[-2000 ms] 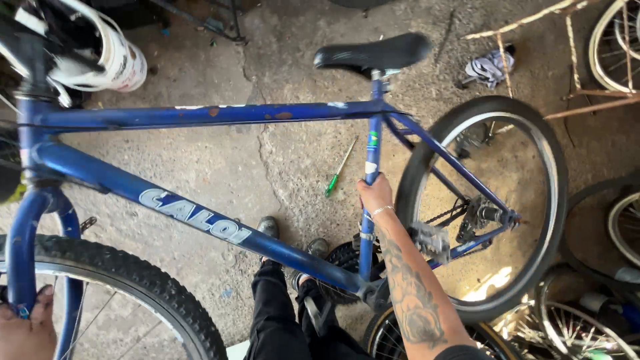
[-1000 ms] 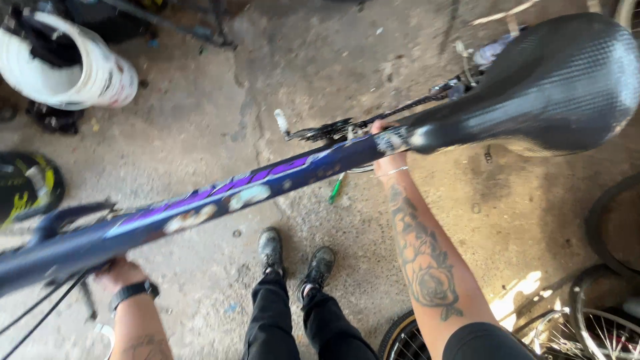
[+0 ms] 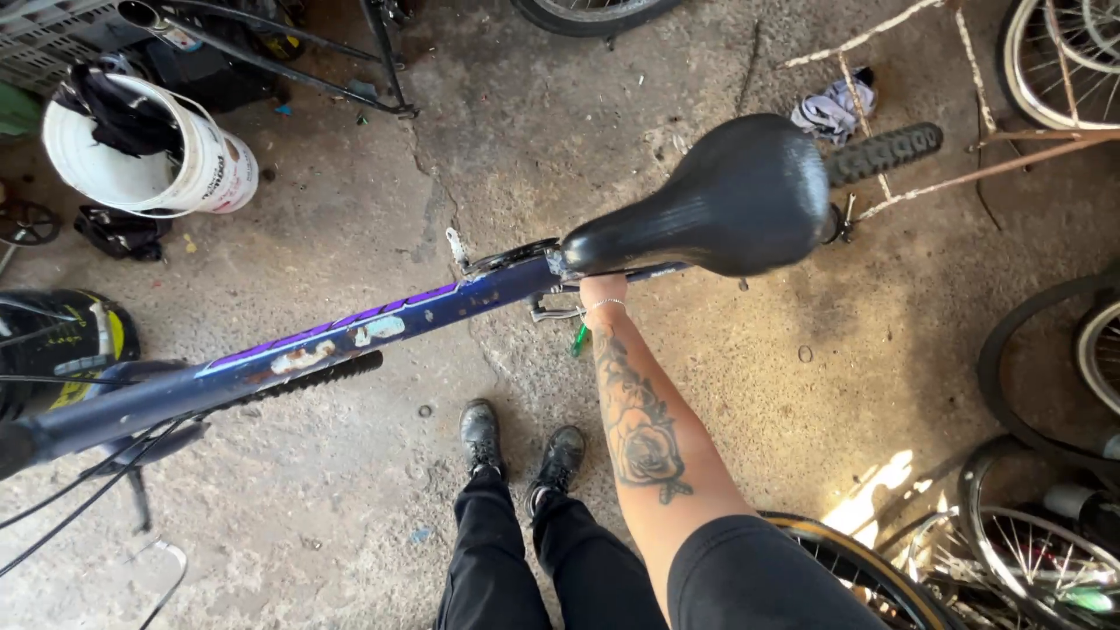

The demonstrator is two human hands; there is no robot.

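Observation:
A blue bicycle stands upright below me, its scuffed top tube (image 3: 411,317) running from the lower left to the black saddle (image 3: 717,206). My right hand (image 3: 604,289) is closed round the frame just below the saddle's nose, most of its fingers hidden. Beyond the saddle shows the knobby rear tyre (image 3: 884,155); a crank arm (image 3: 456,248) and a pedal (image 3: 556,311) stick out on either side of the frame. Cables (image 3: 96,490) hang at the lower left. A green-handled screwdriver (image 3: 578,339) lies on the floor beside my right wrist. My left hand is out of view.
A white bucket (image 3: 210,166) with dark cloth inside stands upper left, near a black frame (image 3: 289,66). A black and yellow container (image 3: 66,337) is at the left. A rusty metal rack (image 3: 971,171), a rag (image 3: 836,112) and several wheels (image 3: 993,359) lie along the right.
The bicycle, seen from its side two seconds ago, is now upright and seen from above. My left hand, on the front part of the bicycle in both earlier frames, has left the view. My right hand keeps its hold.

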